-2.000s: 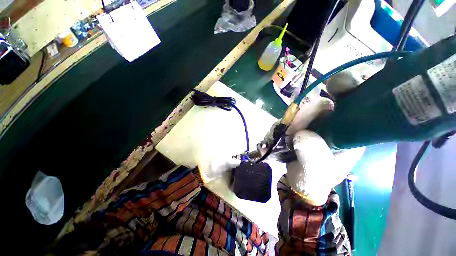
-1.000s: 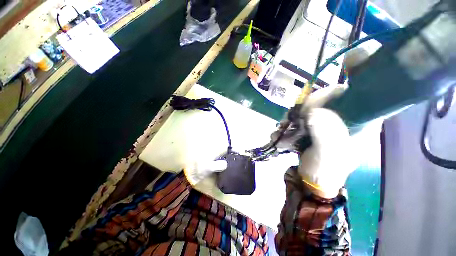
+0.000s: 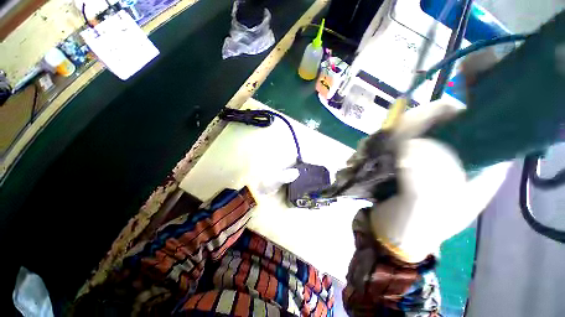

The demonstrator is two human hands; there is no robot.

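The black square corded unit (image 3: 310, 179) lies on the cream-white board (image 3: 286, 224). Its thin black cable (image 3: 251, 117) runs up to a tied bundle at the board's upper left edge. My gloved left hand (image 3: 272, 181) holds the unit at its left side; the white glove blends into the board. My gloved right hand (image 3: 427, 186) grips the large dark green screwdriver (image 3: 514, 111), blurred. The metal nozzle (image 3: 319, 199) is at the unit's lower edge, the one nearest me. Whether it touches a screw hole cannot be told.
The white screw feeder (image 3: 396, 56) stands beyond the board, beside a squeeze bottle (image 3: 310, 60) and a small cup (image 3: 329, 79). The dark green belt (image 3: 124, 148) on the left carries two clear bags (image 3: 248, 38). A white card (image 3: 119, 45) hangs beyond it. Hoses run to the screwdriver.
The nozzle has moved from the unit's upper, cable-side edge to its lower edge. The screwdriver and my right hand have shifted in view. My left hand stays at the unit.
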